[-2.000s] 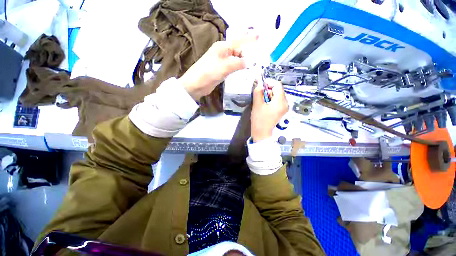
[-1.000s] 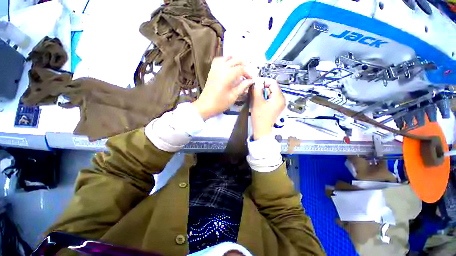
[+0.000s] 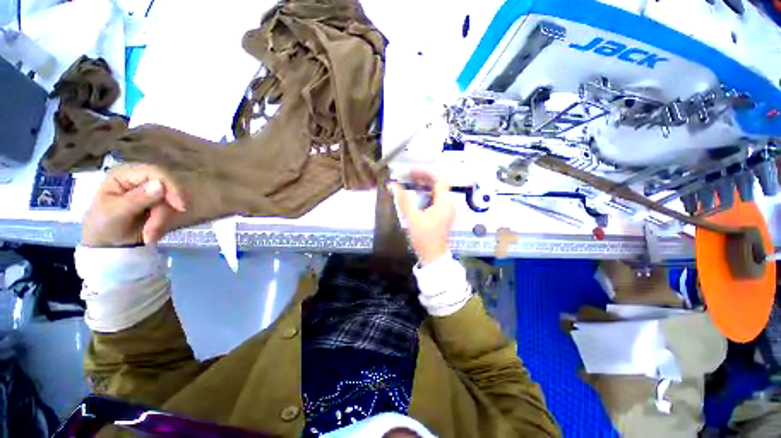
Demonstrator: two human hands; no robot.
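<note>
Brown knit garment fabric is heaped left of the needle area and trails left across the table. A narrow brown part hangs over the front edge. My left hand is at the trailing fabric's left front, fingers curled; whether it grips fabric is unclear. My right hand is beside the narrow part, with a slim dark small tool between its fingers, blurred. The presser foot and needle area is beyond it, with no hand there.
The white machine head is at the right. A brown strip runs from the orange disc towards the needle. Tweezers lie on the table. A white scrap hangs over the front edge. Cut pieces lie below right.
My left hand has left the needle area and moved far left. My right hand has moved slightly left and towards me. The fabric's near end has shifted left, away from the needle.
</note>
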